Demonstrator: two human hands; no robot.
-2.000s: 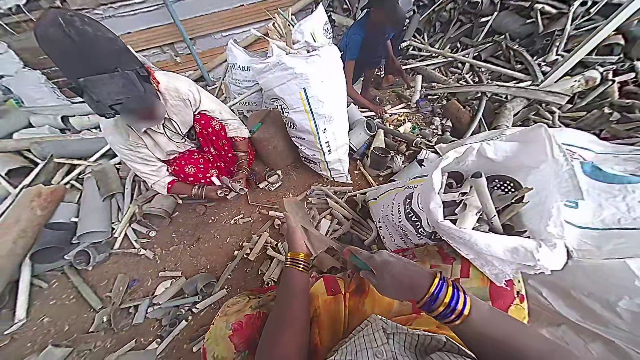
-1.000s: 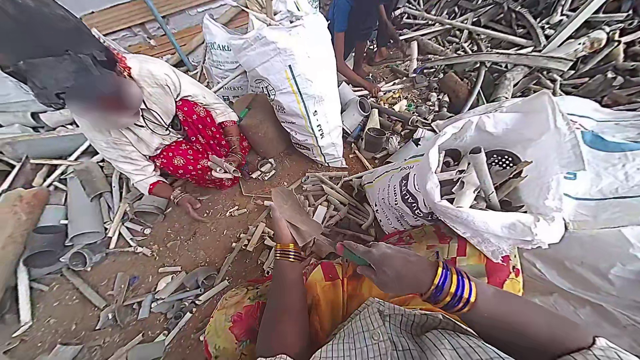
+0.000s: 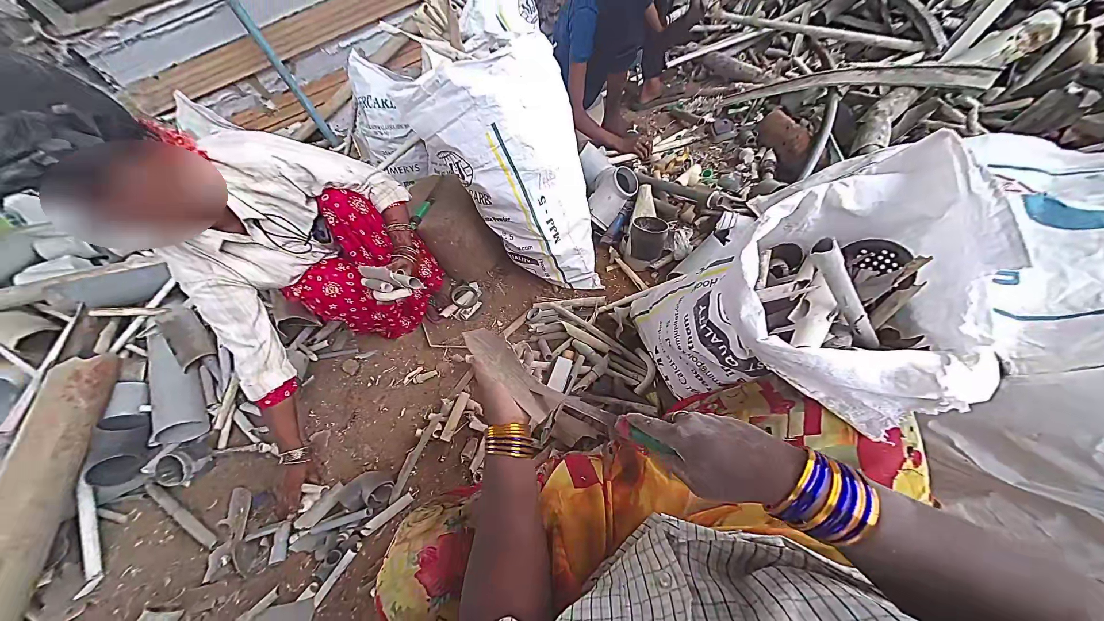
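My left hand (image 3: 493, 392), with gold bangles at the wrist, holds a flat, curved piece of plastic pipe (image 3: 504, 366), its upper end tilted away from me. My right hand (image 3: 711, 453), with blue and gold bangles, is closed on the green handle (image 3: 649, 438) of a tool. The tool's blade points left toward the pipe piece; whether it touches cannot be told. Cut pipe pieces (image 3: 595, 349) lie heaped just beyond my hands. An open white sack (image 3: 880, 379) with pipe scraps stands on the right.
A person (image 3: 259, 250) sits at the left, one hand on the ground, the other holding pipe pieces (image 3: 388, 280). Another person (image 3: 595, 60) crouches at the top. Full white sacks (image 3: 509, 155) stand ahead. Pipe scrap (image 3: 177, 388) covers the ground at left; a large heap (image 3: 871, 95) lies at upper right.
The person at the left has reached down to the scraps on the ground, with pipe pieces in the other hand. Both my hands keep their hold on the pipe piece and the tool.
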